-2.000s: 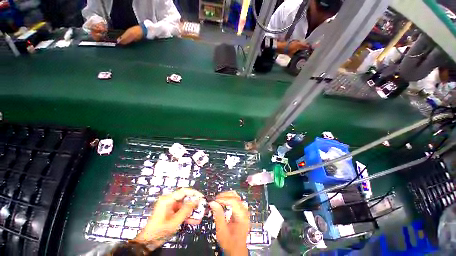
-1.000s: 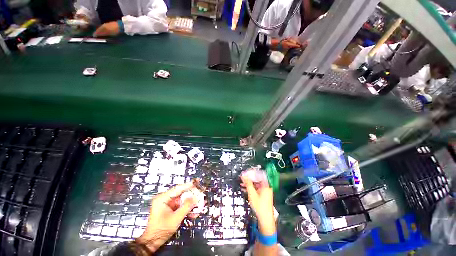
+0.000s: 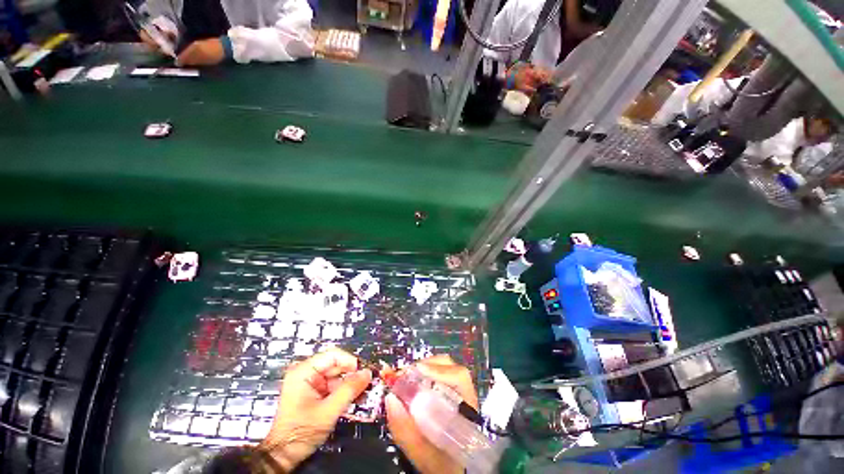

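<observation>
My left hand [image 3: 317, 400] is low in the middle of the view, its fingers closed on a small white module [image 3: 368, 404] that is partly hidden by both hands. My right hand [image 3: 428, 407] is shut on a syringe with a clear-pinkish barrel [image 3: 444, 418]. The syringe's tip points left to the fingertips of my left hand, over the module. The exact contact of the tip is too small to tell. Both hands are above a shiny clear tray [image 3: 208, 428] with white modules [image 3: 319, 301] and red parts [image 3: 215, 343].
A black tray [image 3: 55, 343] lies left. A green belt [image 3: 231, 171] with spaced modules crosses behind. A metal post [image 3: 564, 153] slants up right of centre. A blue box [image 3: 566, 301] stands right, with a pale hose [image 3: 703, 347] across it. People in white coats work opposite.
My right hand has let go of the module area, taken the syringe from the tray's right side and brought it left to my left hand. Modules on the belt have shifted left.
</observation>
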